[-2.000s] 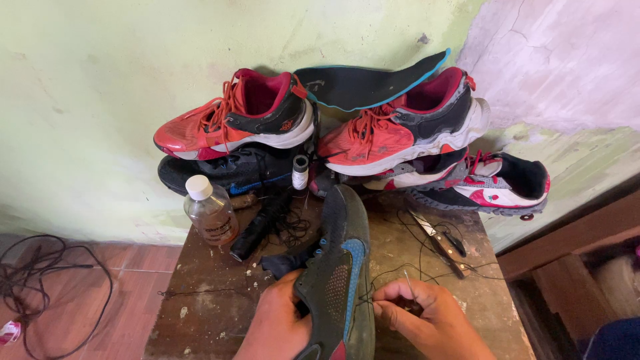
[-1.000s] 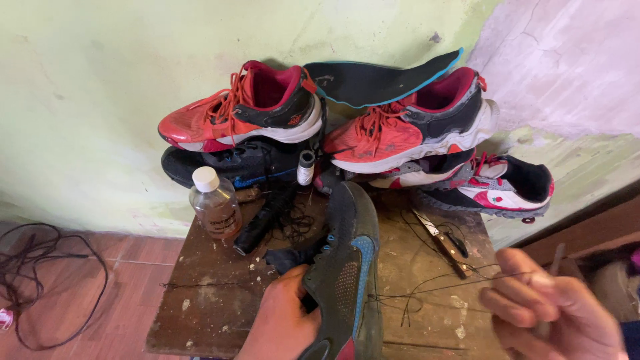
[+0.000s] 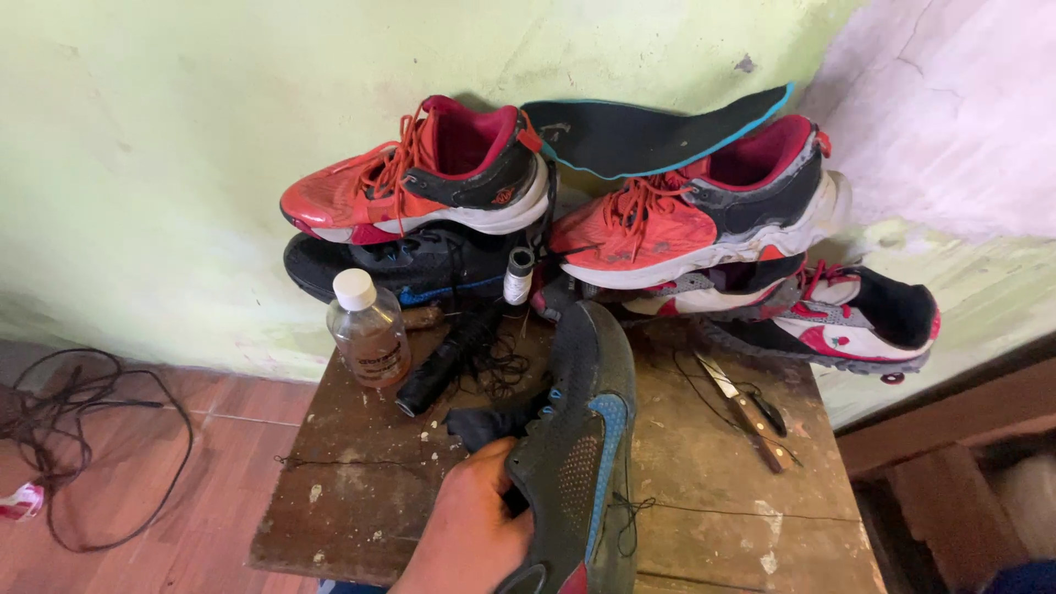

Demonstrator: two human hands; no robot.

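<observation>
My left hand (image 3: 470,524) reaches into the opening of a black sneaker (image 3: 577,462) with a blue swoosh and grips it, toe pointing away, over the wooden table. From the sneaker's sole edge a black thread (image 3: 742,512) with a small tangle of loops runs to the right. My right hand is outside the view. A knife with a wooden handle (image 3: 755,429) lies to the right of the sneaker. To its left are a spool of black thread (image 3: 450,359) and a clear plastic bottle (image 3: 370,346) with a white cap. A small spool of white thread (image 3: 518,285) stands behind.
Two red sneakers (image 3: 495,194) (image 3: 652,231) rest on other shoes at the table's back, with a black insole (image 3: 643,136) across them. A white and pink sneaker (image 3: 858,322) is at the right. A black cable (image 3: 124,404) lies on the tiled floor at left.
My right hand was beside the sneaker's sole, then moved right holding the thread, and is now out of view. My left hand has kept its hold on the sneaker.
</observation>
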